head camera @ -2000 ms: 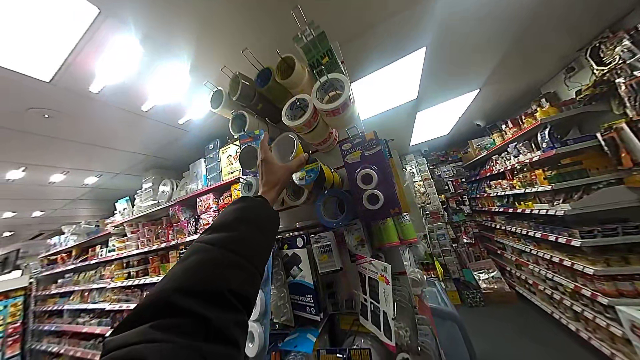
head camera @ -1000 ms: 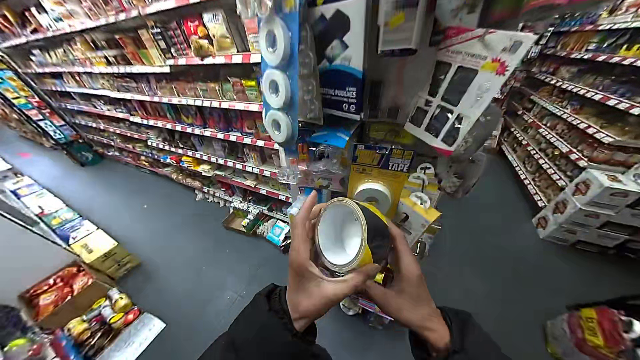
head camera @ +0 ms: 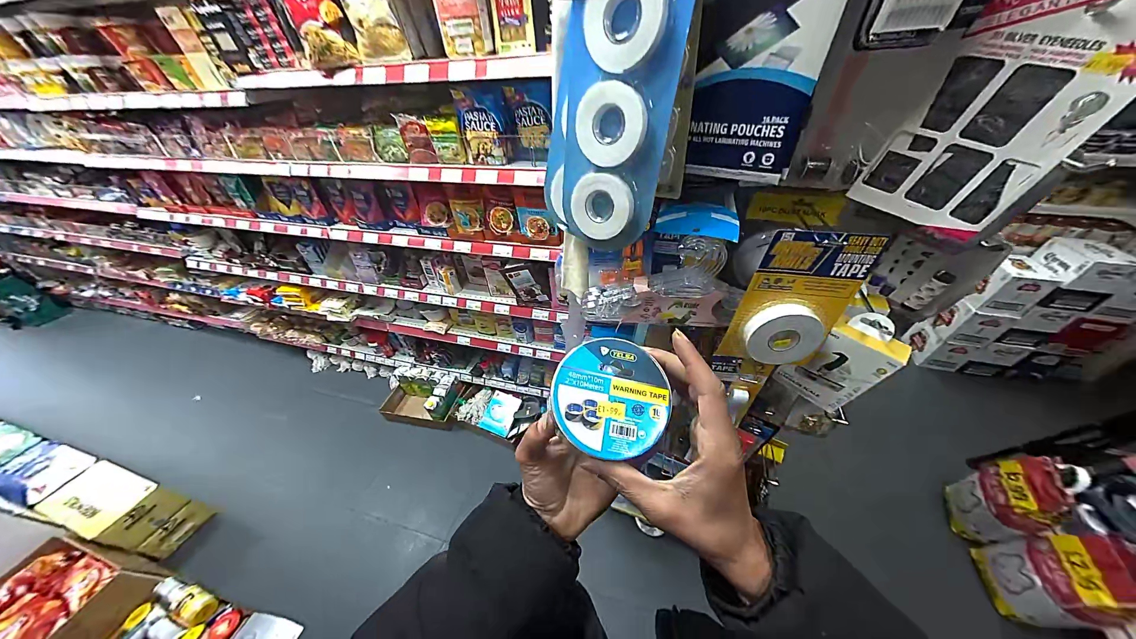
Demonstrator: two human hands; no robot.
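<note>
A roll of warning tape is held up between both hands, its round blue label facing me. My left hand grips it from the lower left, with fingers under and behind the roll. My right hand holds its right side and lower edge, the index finger raised beside it. Behind the roll and to its right hangs a pack of mounting tape on a yellow card. Above hangs a blue strip pack of white tape rolls.
Laminating pouches and a white boxed pack with dark panels hang at the upper right. Long grocery shelves run along the left. Open cardboard boxes stand lower left, stacked cartons at right, and wrapped packs lower right.
Two seconds ago one hand reached up to tape rolls on the rack. One second ago both hands held a black and yellow roll, its hollow core showing; now a labelled face shows.
</note>
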